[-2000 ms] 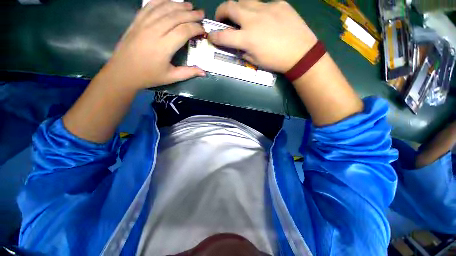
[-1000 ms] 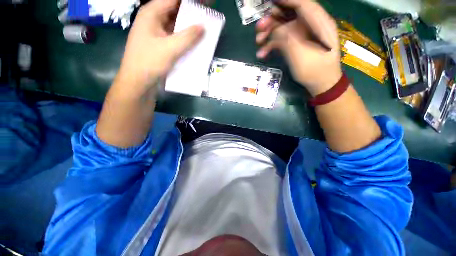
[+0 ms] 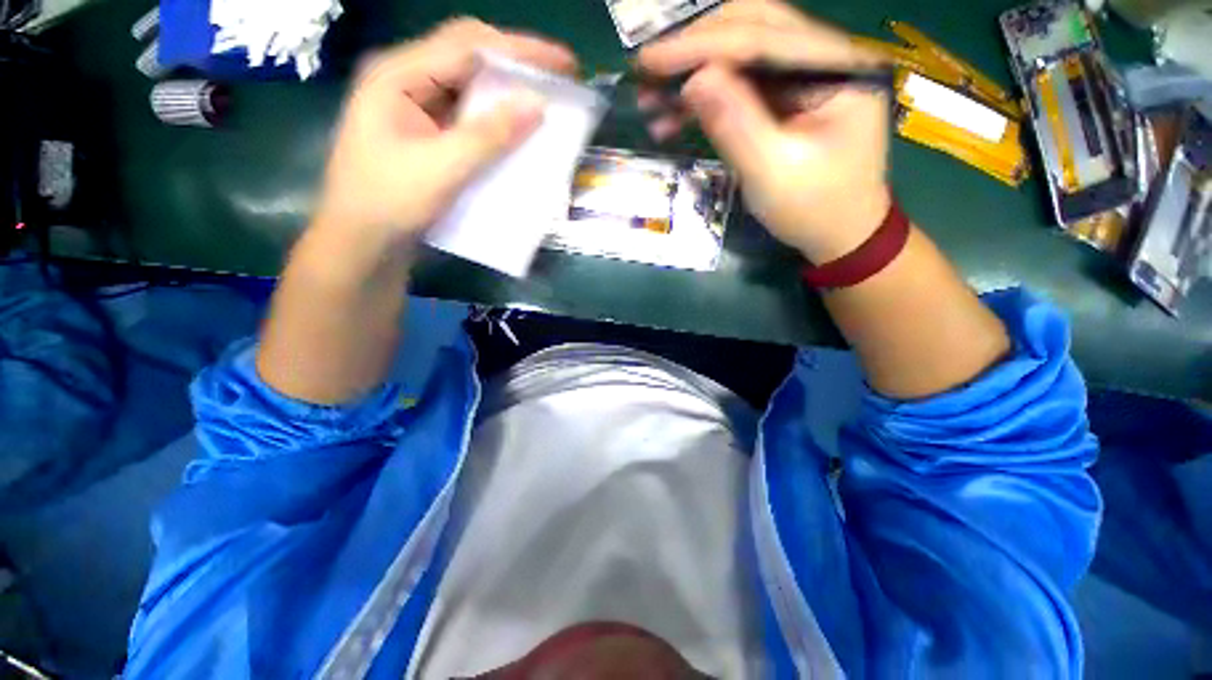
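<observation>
My left hand [image 3: 405, 146] holds a white adhesive sticker sheet [image 3: 512, 179], thumb on top, fingers under it; both are blurred. My right hand [image 3: 791, 146] holds dark tweezers [image 3: 817, 76], their tip end close to the sheet's upper right corner. Whether the tip touches the sheet or holds anything is too blurred to tell. A silver-white phone housing [image 3: 645, 213] with orange inner parts lies open side up on the green mat, below and between my hands. The sheet covers its left end.
Orange flex cables [image 3: 930, 67] with a white piece lie right of my right hand. Open phone units [image 3: 1070, 120] and bagged parts [image 3: 1176, 219] are at far right. Another housing [image 3: 651, 16] is at the top. Upper left are white strips [image 3: 279, 24] on a blue block [image 3: 186, 40] and a ribbed cylinder [image 3: 186, 102].
Both hands were on the housing, which then lay bare on the mat as my left hand held the sheet. Since then the sheet has tilted and my right hand has come nearer it, with tweezers now visible.
</observation>
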